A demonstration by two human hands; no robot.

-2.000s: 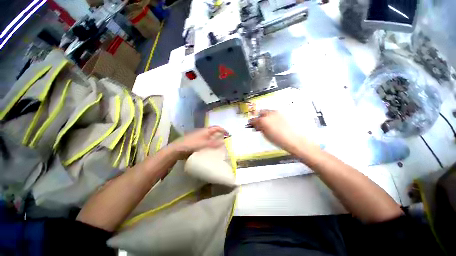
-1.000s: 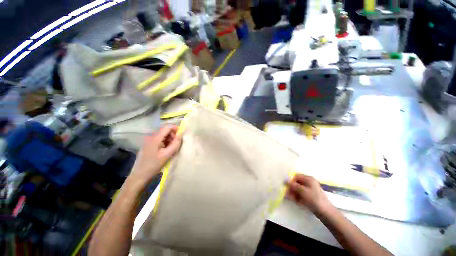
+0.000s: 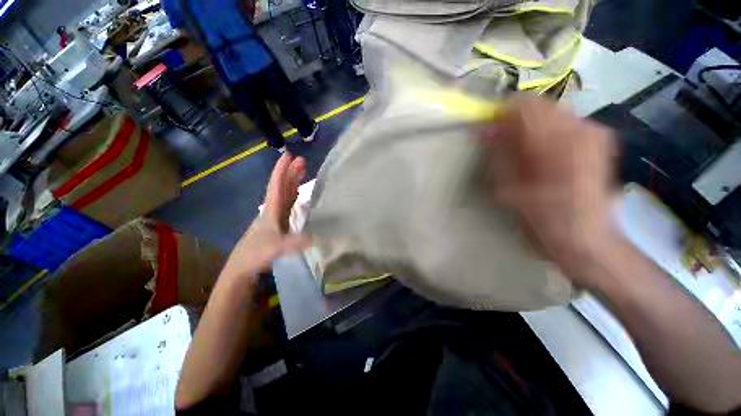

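A beige bag body (image 3: pixel 414 195) with yellow-bound edges lies over the pile in front of me, blurred by motion. My right hand (image 3: pixel 556 175) is closed on its yellow edge at the upper right and is strongly blurred. My left hand (image 3: pixel 280 211) is at the bag's left side, fingers apart and pointing up, not gripping it. The beige bag stack (image 3: pixel 455 41) with yellow edges rises behind it. Part of the white template plate (image 3: pixel 691 236) shows at the right, partly behind my right forearm.
Brown cartons with red tape stand on the floor at left, one closed (image 3: pixel 122 166) and one open (image 3: pixel 106 280). A blue crate (image 3: pixel 61 236) lies between them. A person in blue (image 3: pixel 236 57) stands beyond the yellow floor line. A white board with papers (image 3: pixel 122 370) is at lower left.
The view has turned left, towards the stack and cartons. The bag has moved from beside the machine onto the pile. My left hand has let go of it; the machine head is out of view.
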